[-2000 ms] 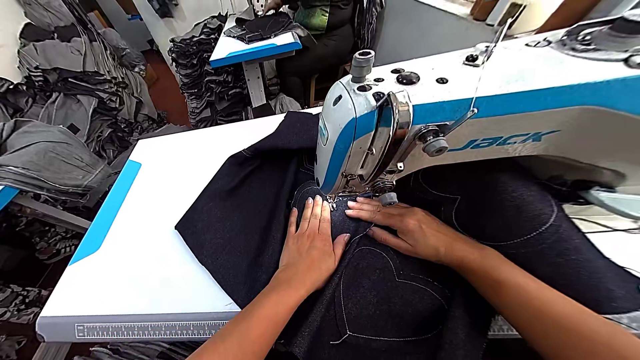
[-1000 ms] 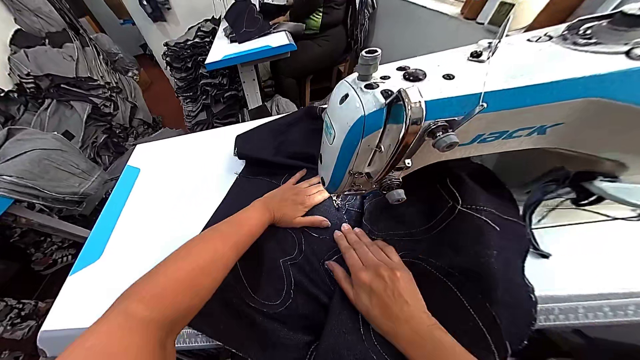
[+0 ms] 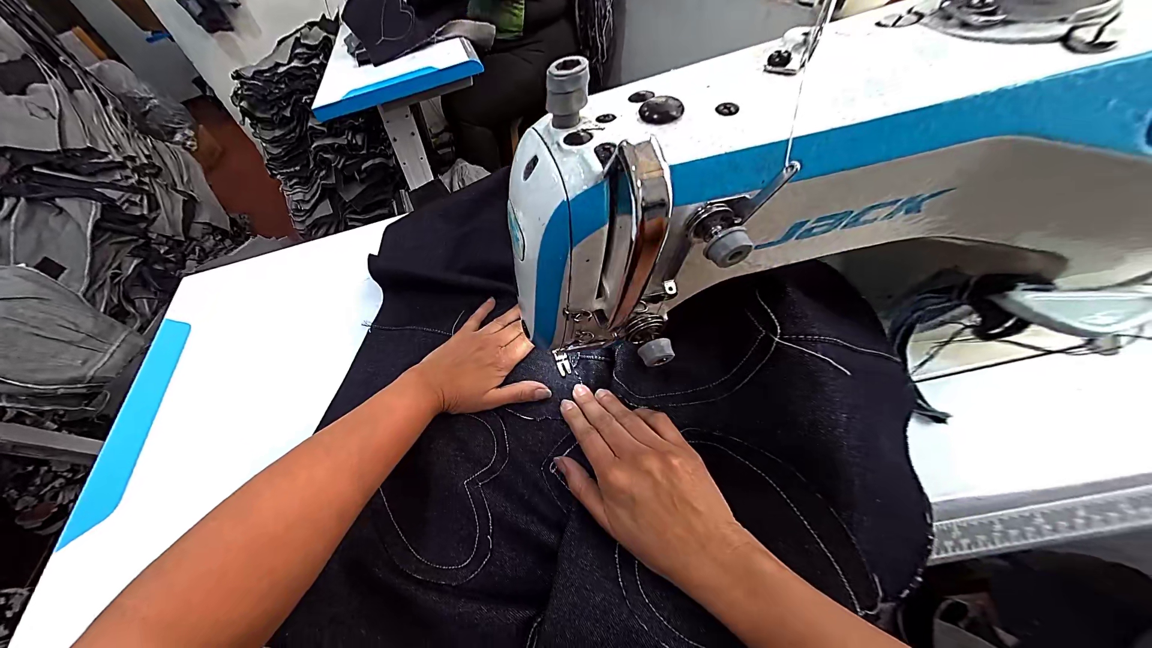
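Note:
Dark denim fabric (image 3: 432,504) with pale curved stitch lines lies spread under the head of a white and blue Jack sewing machine (image 3: 900,153). Flat on the cloth, left of the presser foot (image 3: 562,363), rests my left hand (image 3: 481,360), its thumb pointing at the foot and some fingertips hidden behind the machine head. My right hand (image 3: 639,468) presses on the denim just in front of the foot, fingers together and thumb apart. Neither hand grips the cloth. Loose thread ends stick out from the fabric right of the needle area.
The white table (image 3: 243,360) has a blue edge strip at left and a ruler strip (image 3: 1044,520) at right. Piles of grey and dark garments (image 3: 90,207) stand beyond. Behind, a person in dark clothes (image 3: 495,81) sits by another white and blue table (image 3: 405,76).
The denim has turned and shifted under the machine since the oldest frame. My left hand has gone from in front of the foot to its left side; my right hand has come nearer to me.

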